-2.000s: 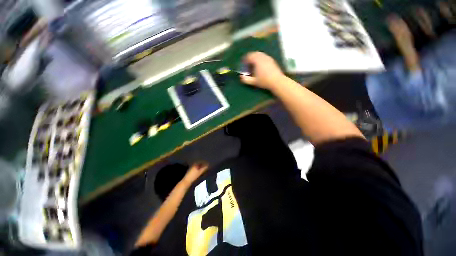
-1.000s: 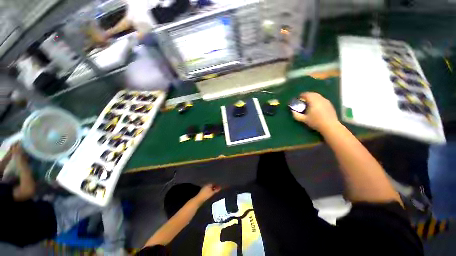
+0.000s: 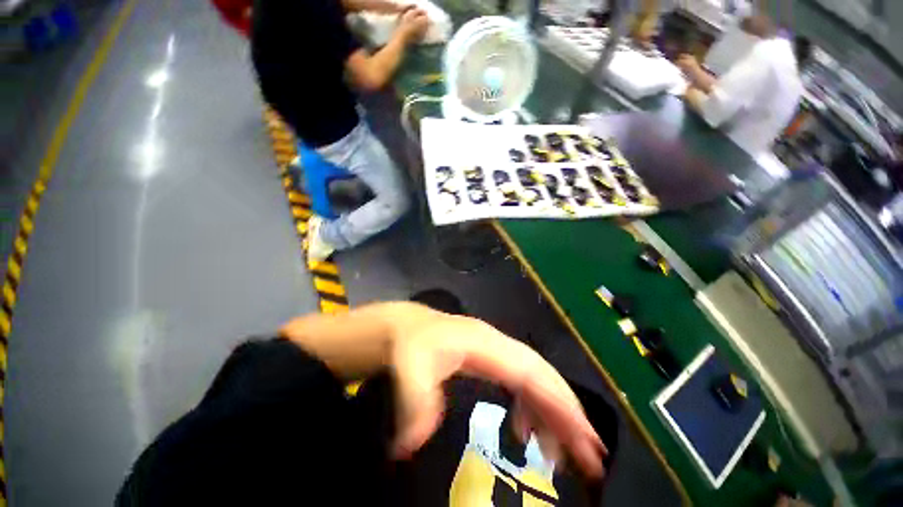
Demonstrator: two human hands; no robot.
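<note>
My left hand is raised in front of my body, a little blurred, with fingers spread and curving down. I see nothing in it. My right hand is out of the picture. The dark blue work pad with a white border lies on the green bench at the lower right. A small black unit sits on it. Another black unit, beside a yellow-white tab, lies left of the pad. A further unit lies beyond, near the instrument stand.
A white tray of black units stands at the bench's far end, beside a white fan. The bench instrument stands at right on its beige stand. A seated person in black is at upper left, another in white at upper right.
The view has swung left, so the pad and instrument now show at right. My left hand has risen into the middle. My right hand, earlier holding a black unit, has left the picture.
</note>
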